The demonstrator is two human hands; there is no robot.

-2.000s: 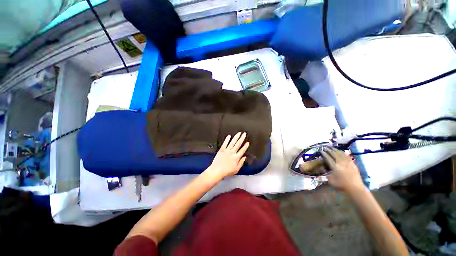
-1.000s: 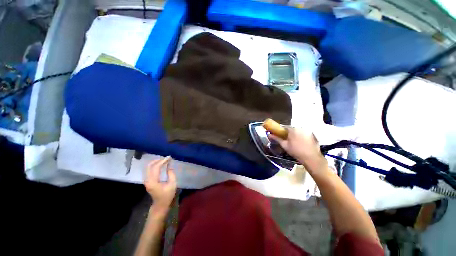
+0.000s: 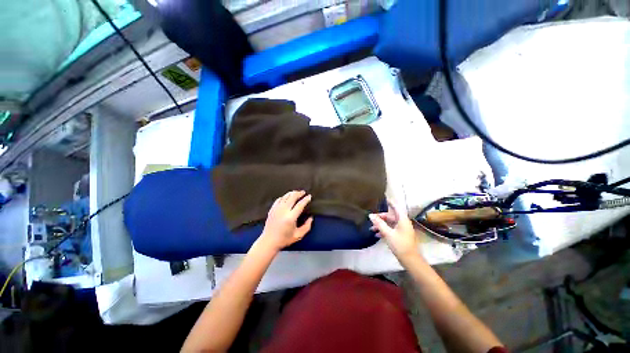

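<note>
The dark brown shorts lie over the right part of the navy padded arm, with cloth spread behind it on the white top. My left hand rests on the front edge of the cloth, fingers slightly apart. My right hand is at the cloth's lower right corner by the pad's right end, thumb and fingers close together; whether it pinches the cloth is too small to tell. The iron with its tan wooden handle stands at the table's right front edge, untouched.
A metal tray sits behind the pad. The bright blue frame rises behind the pad's left part. A second blue pad is at upper right. Black cables run right from the iron. A black hose hangs in front of the right table.
The iron has left my right hand and the cloth and now stands at right. My right hand is at the cloth corner. My left hand has moved from the table's front edge onto the cloth.
</note>
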